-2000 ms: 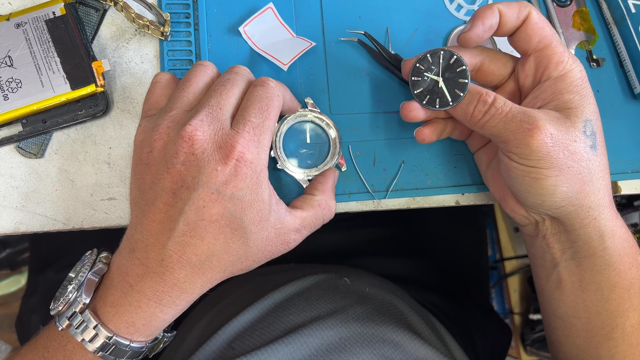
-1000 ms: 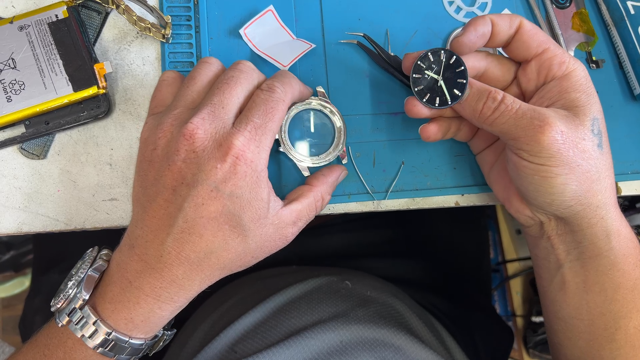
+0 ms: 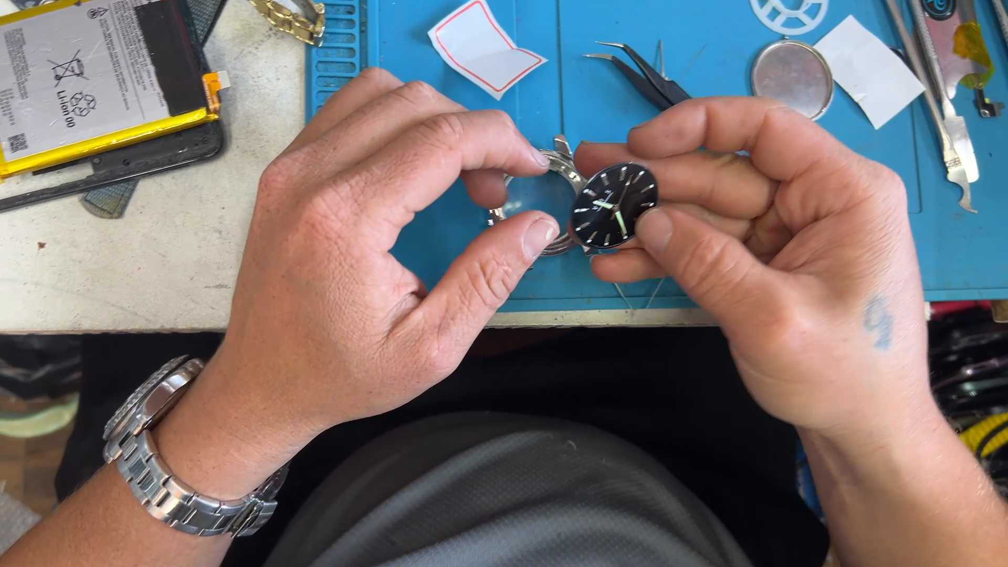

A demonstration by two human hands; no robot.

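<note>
Between the thumb and fingers of my right hand (image 3: 756, 228) is a black watch dial with hands (image 3: 615, 206), its face turned up and slightly tilted. The steel watch case (image 3: 561, 167) lies on the blue work mat, partly hidden behind the dial and my left fingers. My left hand (image 3: 386, 244) hovers over the case with thumb and forefinger apart, close to the dial's left edge, nothing between them. Black curved tweezers (image 3: 650, 79) lie just beyond my right fingers. A round metal case back (image 3: 791, 79) rests farther right on the mat.
On the left are a phone battery (image 3: 87, 79) and a gold metal bracelet (image 3: 291, 20). A red-bordered paper (image 3: 486, 51) lies at the mat's top, a white paper square (image 3: 869, 71) and metal pry tools (image 3: 949, 118) at the right. Thin spring-like wires (image 3: 636, 295) lie near the mat's front edge.
My right hand has moved left with the dial, to beside the watch case. My left hand has let go of the case. The case back, partly hidden before, now shows.
</note>
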